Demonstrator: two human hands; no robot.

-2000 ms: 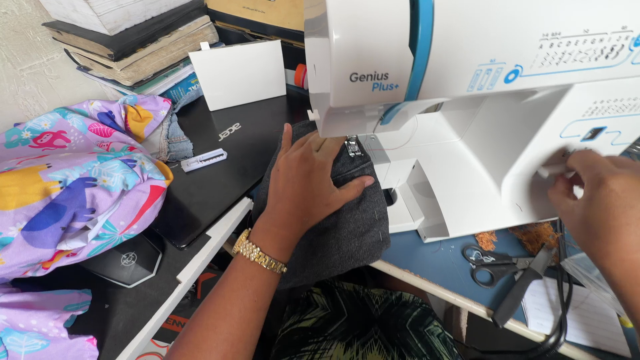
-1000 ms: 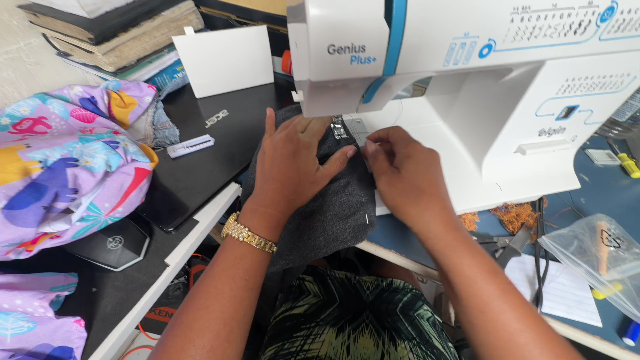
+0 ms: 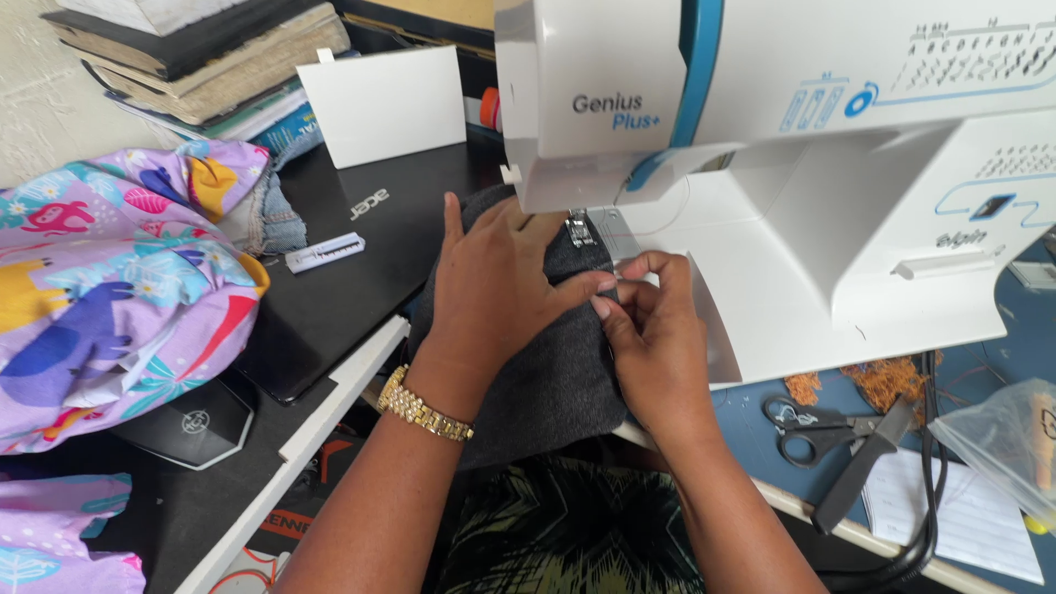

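Dark grey fabric point(image 3: 553, 379) lies under the presser foot point(image 3: 580, 228) of a white and blue Elgin sewing machine point(image 3: 602, 99) and hangs over the table edge. My left hand point(image 3: 503, 280), with a gold-coloured watch or bracelet at the wrist, rests flat on the fabric with fingers spread, left of the foot; its fingertips are partly hidden by the machine head. My right hand point(image 3: 656, 330) pinches the fabric's right edge between thumb and fingers, just below the foot. The left thumb tip nearly meets the right fingers there.
A black Acer laptop point(image 3: 363, 247) bears a small white seam-ripper-like tool point(image 3: 325, 252) and a white card point(image 3: 388, 107). Patterned lilac fabric point(image 3: 124, 289) and stacked books point(image 3: 206, 66) lie left. Scissors point(image 3: 813, 429), a black-handled knife point(image 3: 858, 478), a cable and a plastic bag point(image 3: 1006, 437) lie right.
My right hand has moved from the machine's right side to the fabric's edge, where it stays pinching. My left hand remains on the fabric.
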